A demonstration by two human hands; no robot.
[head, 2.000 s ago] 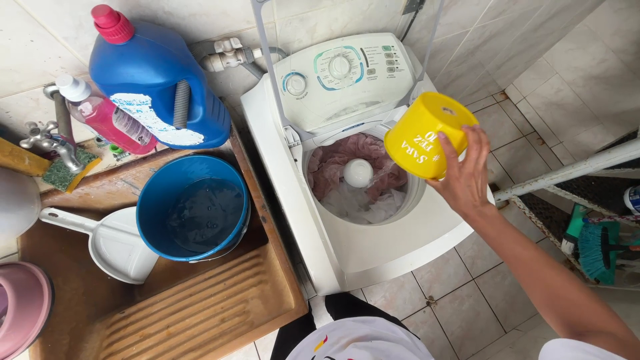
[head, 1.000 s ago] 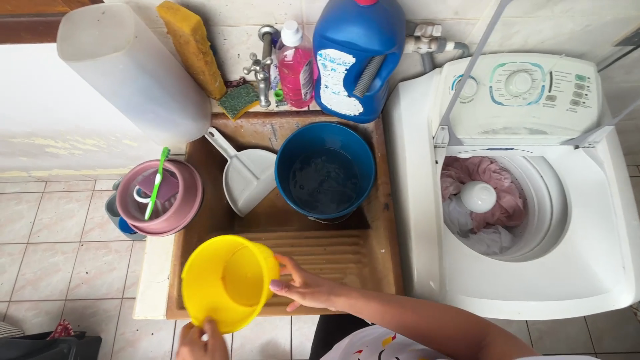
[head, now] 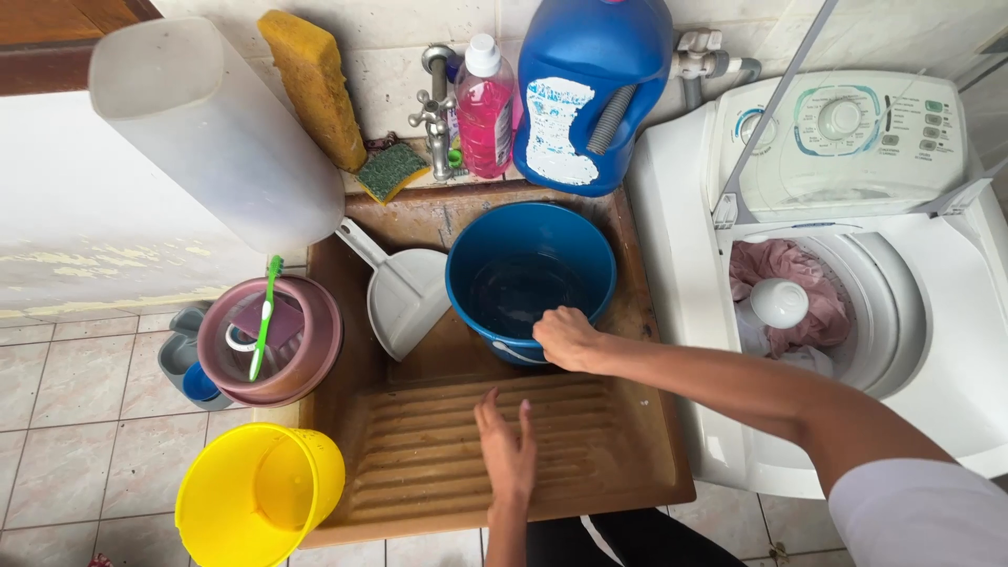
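Note:
My right hand point(head: 568, 337) has its fingers closed on the near rim of a blue plastic bucket point(head: 529, 272), by its handle; clear liquid seems to lie in the bucket, which stands in a brown laundry sink. Over the ribbed washboard of the sink point(head: 472, 453), my left hand point(head: 506, 445) is held with fingers apart and nothing in it. A yellow plastic bucket point(head: 260, 492) rests at the sink's near left corner, touched by neither hand. To the right is a top-loading washing machine point(head: 843, 291), lid up, with pink and whitish cloth point(head: 803, 272) in its drum.
A white dustpan point(head: 403, 295) leans in the sink beside the blue bucket. Behind stand a tap point(head: 435, 118), a pink liquid bottle point(head: 485, 110), a large blue jug point(head: 594, 94) and a sponge point(head: 391, 169). Pink bowls with a green brush point(head: 268, 319) and a tall translucent container point(head: 220, 134) are left.
The yellow bucket, first held over the washing machine, then above the sink's left front, is now set down and let go. My right hand has moved onto the blue bucket's rim. The view has swung left.

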